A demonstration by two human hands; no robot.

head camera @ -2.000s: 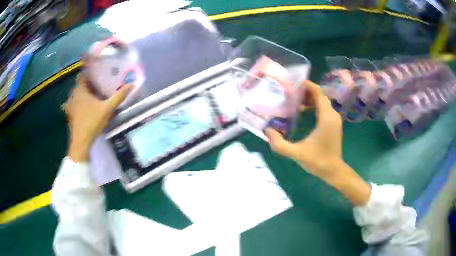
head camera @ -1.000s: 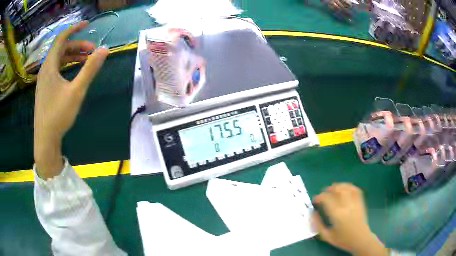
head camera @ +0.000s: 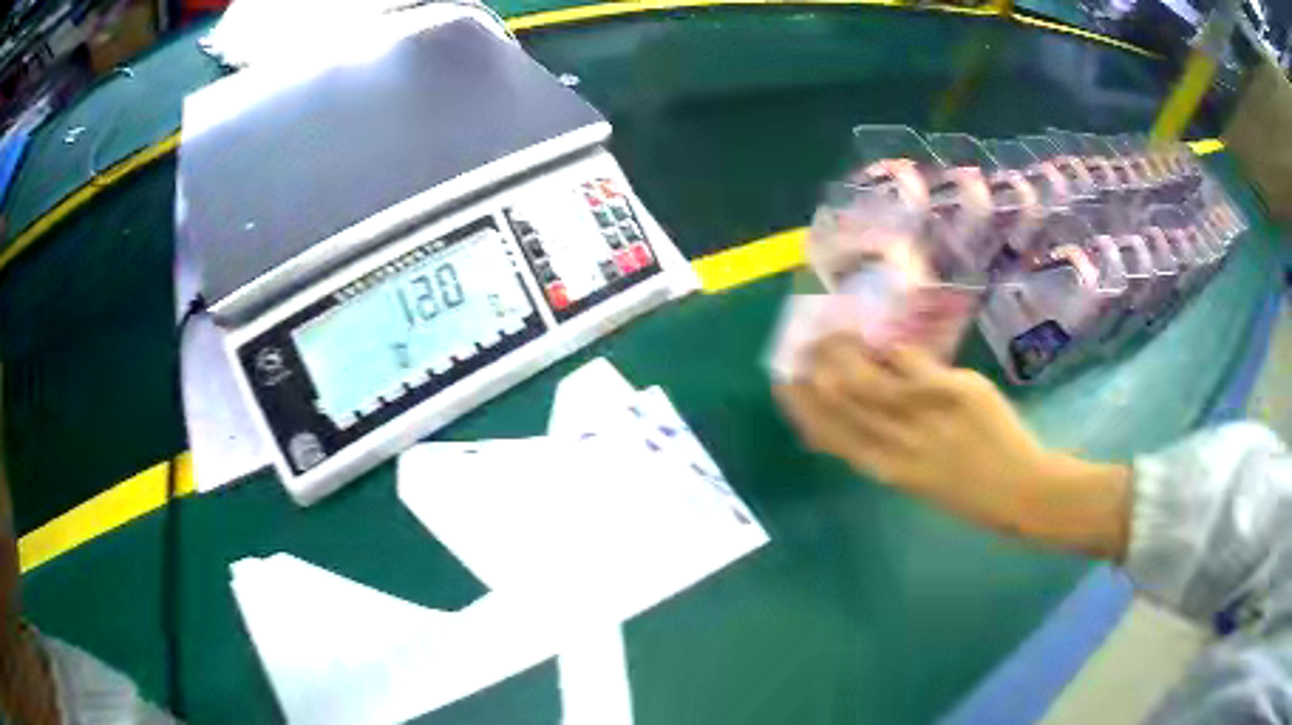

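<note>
My right hand (head camera: 921,425) is closed on a clear plastic box with pink printing (head camera: 850,319), blurred, at the near left end of the rows of boxes. Whether the box touches the bench or its neighbours cannot be told. Of my left arm, only a strip of skin and a white sleeve show at the lower left edge; the fingers are out of the picture. The bench scale (head camera: 454,361) stands to the left with its grey pan (head camera: 369,156) bare. Its display (head camera: 418,326) shows digits like 120.
Similar boxes (head camera: 1049,340) stand in two rows at right on the green bench. White angular sheets (head camera: 567,496) lie in front of the scale. A black cable (head camera: 173,567) runs down at left. A yellow edge (head camera: 751,262) crosses behind. White crumpled material (head camera: 284,31) lies behind the scale.
The box that lay on the pan is gone from it, and the display reading has dropped from 175.5. My right hand has risen to the rows with a box. My left hand has left the picture.
</note>
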